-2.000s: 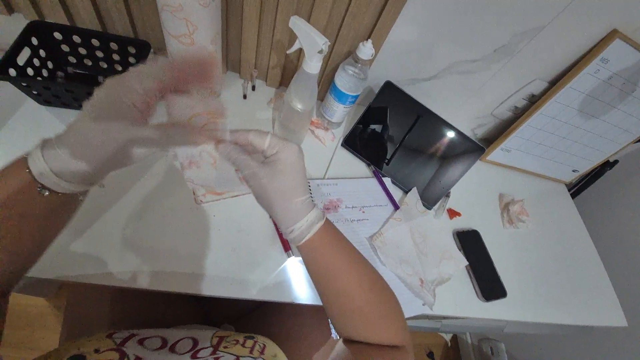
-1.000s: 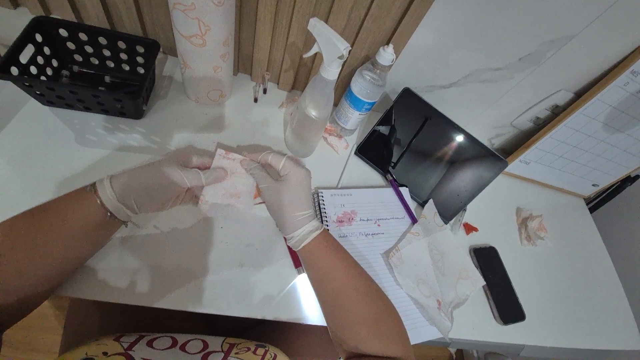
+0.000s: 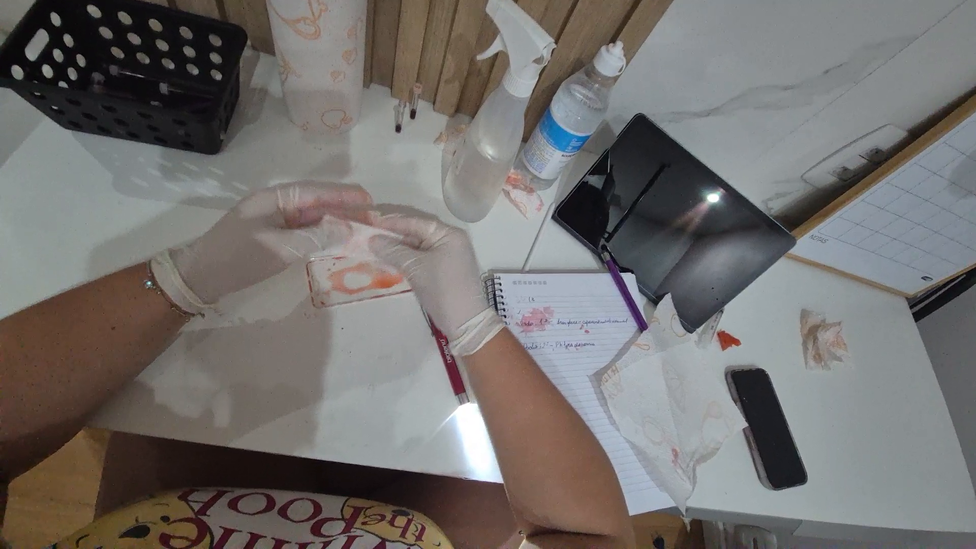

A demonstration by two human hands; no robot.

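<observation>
My left hand (image 3: 274, 232), in a pale translucent glove, holds one side of a piece of white paper towel (image 3: 345, 232). Gloved as well, my right hand (image 3: 427, 255) grips the other side between its fingertips. Orange-red stains show on the left glove's fingers. Just below both hands, a small clear rectangular plate (image 3: 358, 286) smeared with orange-red lies on the white table, partly covered by the towel and the right fingers. A red pen (image 3: 450, 362) lies beside my right wrist, partly under it.
A black perforated basket (image 3: 152, 76), paper towel roll (image 3: 320, 69), spray bottle (image 3: 488, 145) and labelled bottle (image 3: 564, 122) stand at the back. Rightward are a spiral notebook (image 3: 564, 381), purple pen (image 3: 625, 290), tablet (image 3: 679, 213), crumpled towel (image 3: 663, 404), phone (image 3: 766, 427) and wadded tissue (image 3: 823, 339).
Two seconds ago my left hand was higher, in front of the towel roll; it has come down. The paper towel in my hands is now more bunched than one second ago, and the stained plate shows below.
</observation>
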